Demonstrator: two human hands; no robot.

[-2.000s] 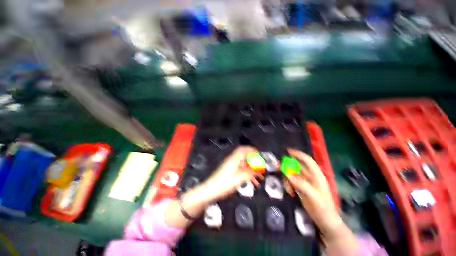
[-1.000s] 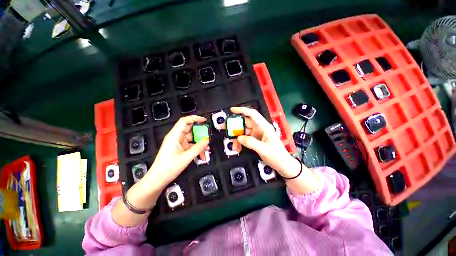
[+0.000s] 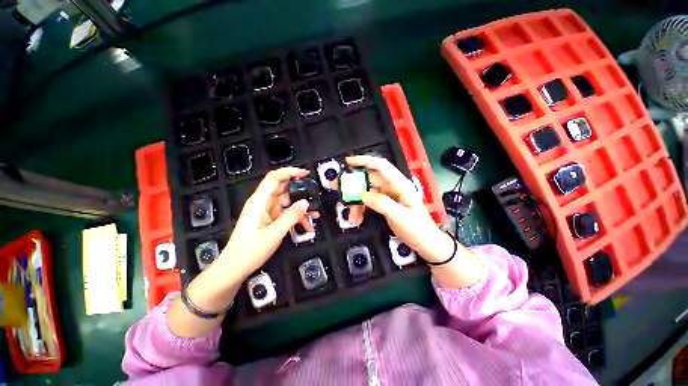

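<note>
My left hand (image 3: 270, 213) holds a watch head (image 3: 303, 190) between thumb and fingers; its face looks dark. My right hand (image 3: 392, 202) holds a second watch head (image 3: 353, 186) with a pale green-white lit screen. Both are held side by side above the black foam tray (image 3: 249, 187). Dark-faced watches lie in the tray's far rows. Several watches lie with the sensor side up in the near rows, such as a silver-cased one (image 3: 262, 290) and a dark-cased one (image 3: 312, 273). Fingers hide parts of the pockets beneath.
A red tray (image 3: 157, 200) shows under the black tray. At right stand a partly filled red-orange tray (image 3: 603, 162), small cabled devices (image 3: 459, 159), a black multi-port block (image 3: 519, 213) and a fan (image 3: 670, 64). At left lie a yellow pad (image 3: 101, 270) and a red basket (image 3: 53, 324).
The left watch's screen has gone from green to dark. The right watch's screen has lost its orange patch and is pale green. Both hands stay almost in place.
</note>
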